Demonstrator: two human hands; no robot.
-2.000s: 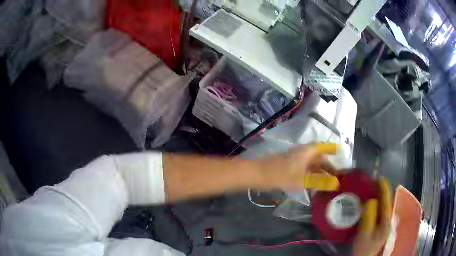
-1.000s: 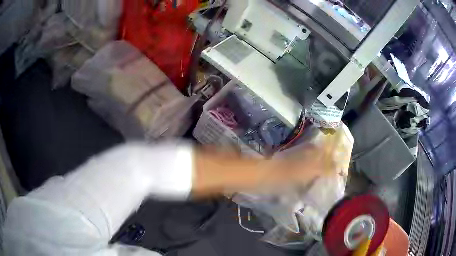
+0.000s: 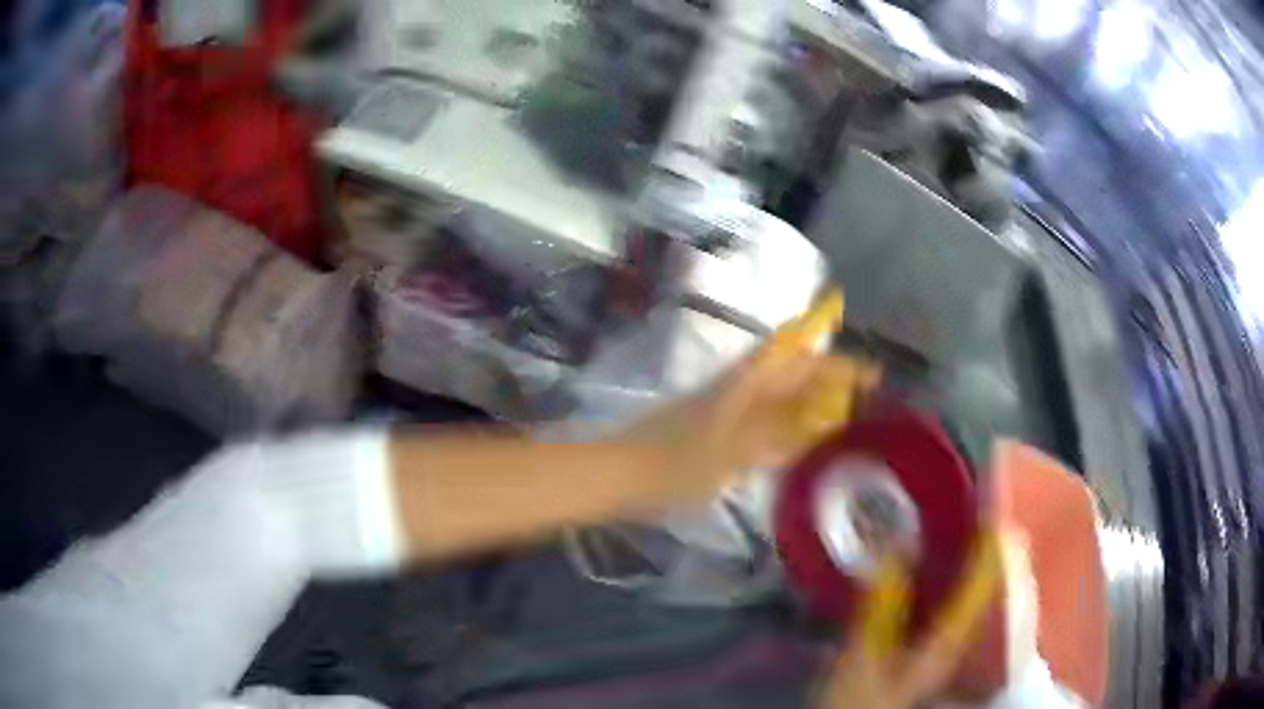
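Observation:
A dark red tape roll with a pale ring-shaped centre is held in the air, right of centre. My right hand, low in the frame and partly cut off by the bottom edge, grips the roll from below, with yellow finger cots over its face and centre. My left hand reaches in from the left under a white sleeve. Its yellow-tipped fingers are spread at the roll's upper left edge. Both hands are blurred, and whether the left fingers pinch the roll or a tape end cannot be told.
An orange-red bin stands right of the roll. A white machine ledge and a blurred basket lie beyond my left arm. A clear packed bag and a red carrier bag are at the left. A grey panel stands behind the roll.
The view has shifted, so the surroundings sit further left. My left hand has come from the pale bag area to the roll's edge. The roll and my right hand show higher and further left.

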